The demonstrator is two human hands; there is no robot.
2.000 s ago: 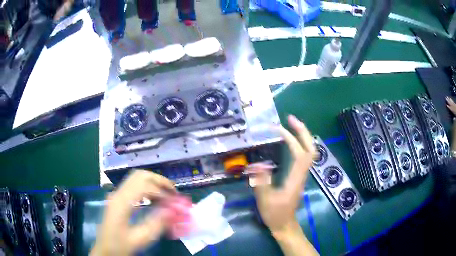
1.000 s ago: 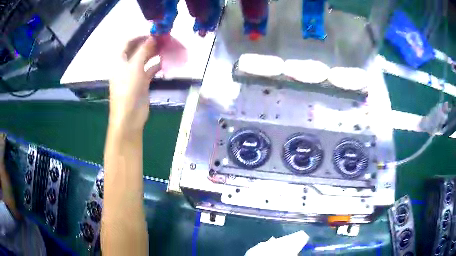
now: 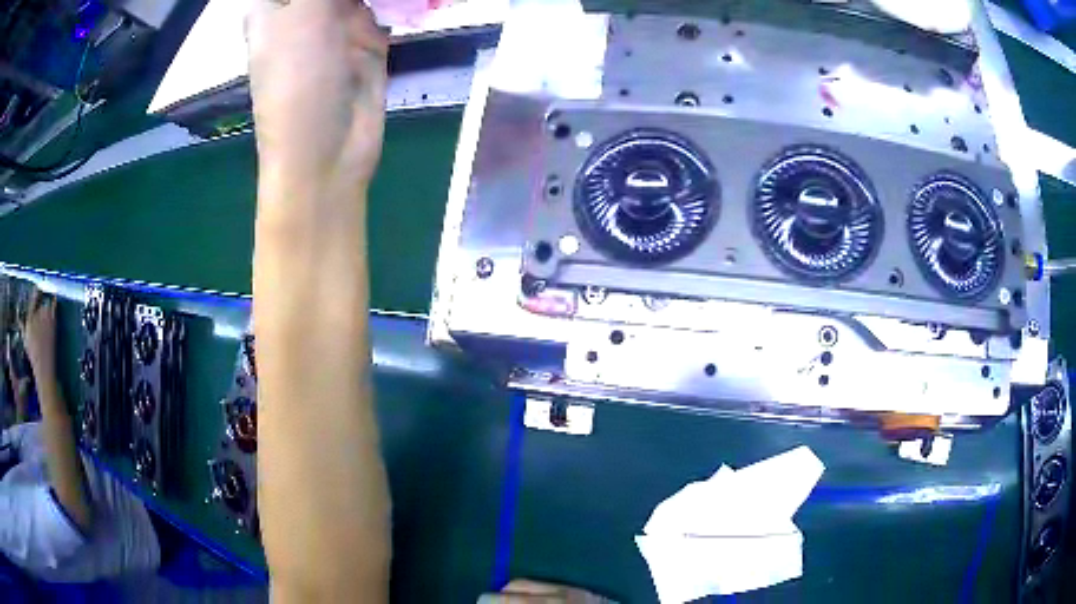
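Observation:
The three-round panel (image 3: 773, 260) lies flat on the fixture of the silver dispensing machine (image 3: 472, 295). My left hand (image 3: 316, 71) reaches to the top edge at the left of the machine, closed, its fingertips partly cut off. The pink cloth (image 3: 415, 12) shows at its fingers, over the white board (image 3: 212, 59). My right hand (image 3: 545, 592) is mostly cut off by the bottom edge; its fingers' state is hidden. A crumpled white wipe (image 3: 734, 533) lies on the green bench before the machine.
Rows of three-round panels (image 3: 148, 378) stand at left, one near my forearm (image 3: 236, 472). Another panel (image 3: 1045, 472) is at the right edge. An orange knob (image 3: 909, 425) is on the machine's front. A person's arm (image 3: 59, 437) is at far left. Part of a white pad (image 3: 932, 12) shows at top.
The view has tilted down and closer, and the syringes have left the picture. My left hand moved from the front bench to the left of the machine with the pink cloth. My right hand dropped low.

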